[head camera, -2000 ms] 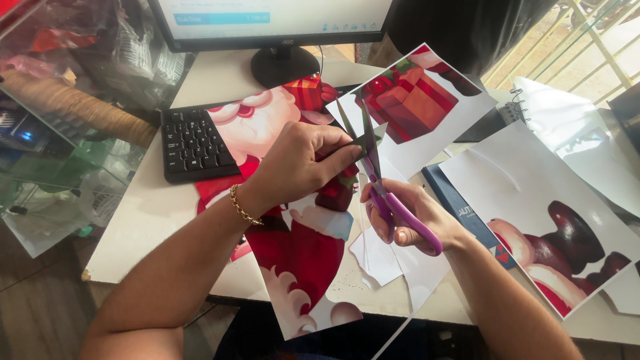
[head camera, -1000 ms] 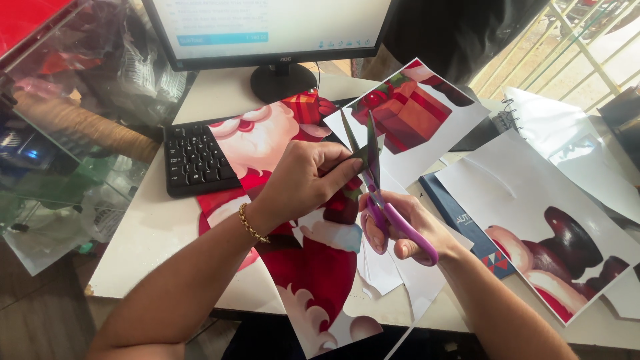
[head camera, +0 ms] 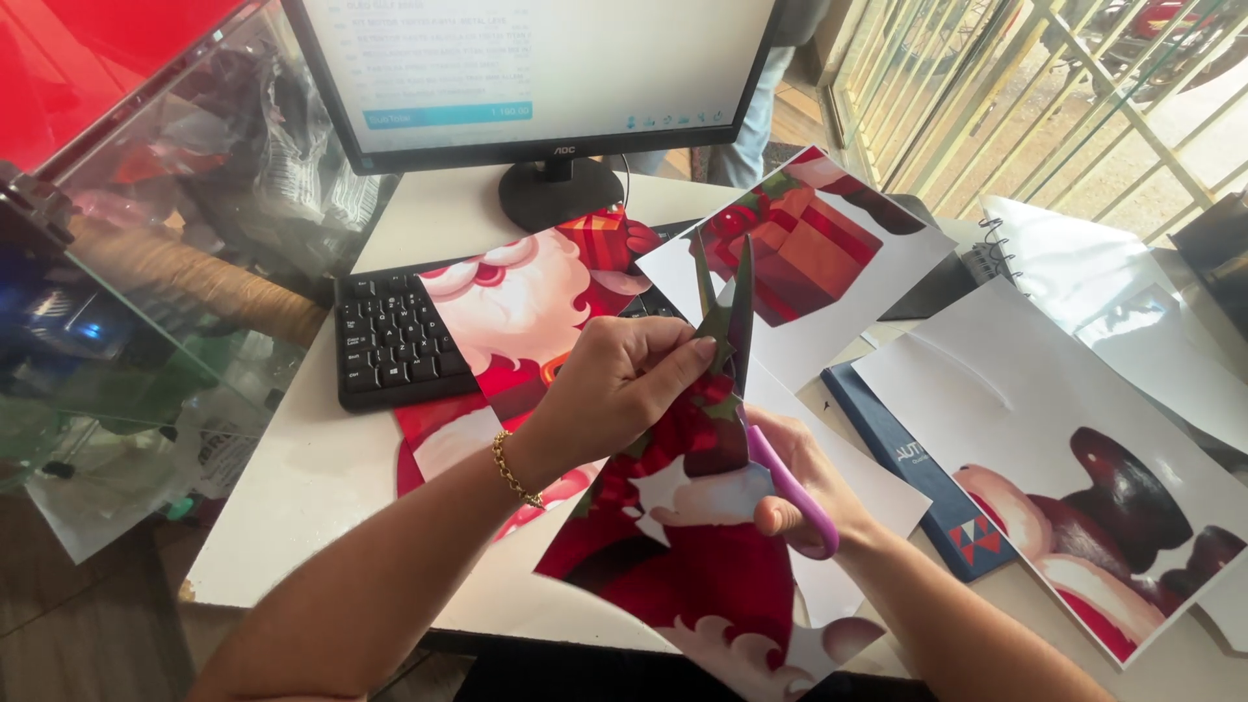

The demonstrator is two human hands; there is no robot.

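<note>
My right hand [head camera: 799, 478] is in the handles of purple-handled scissors [head camera: 798, 492], whose blades point away from me and stand apart. Between my left thumb and fingers is the upper part of a red-and-white printed paper sheet [head camera: 712, 575], right by the blades; my left hand [head camera: 634, 380] wears a gold bracelet at the wrist. The rest of that sheet hangs toward the desk's front edge. Behind my left hand, a print of a white-bearded face [head camera: 517, 302] lies partly over a black keyboard [head camera: 400, 336]. Farther back is a sheet with a printed gift box [head camera: 809, 253].
A monitor [head camera: 546, 151] stands at the back of the white desk [head camera: 292, 526]. To the right lie a sheet with a printed boot [head camera: 1072, 487], a blue book [head camera: 916, 478] and a spiral notebook [head camera: 1072, 283]. Glass shelving [head camera: 195, 322] is at the left. A person's jeans [head camera: 760, 117] show behind the monitor.
The sheet in my left hand has turned, and more of its printed side shows beneath my hands. Both hands stay close together, with the scissors still in my right hand.
</note>
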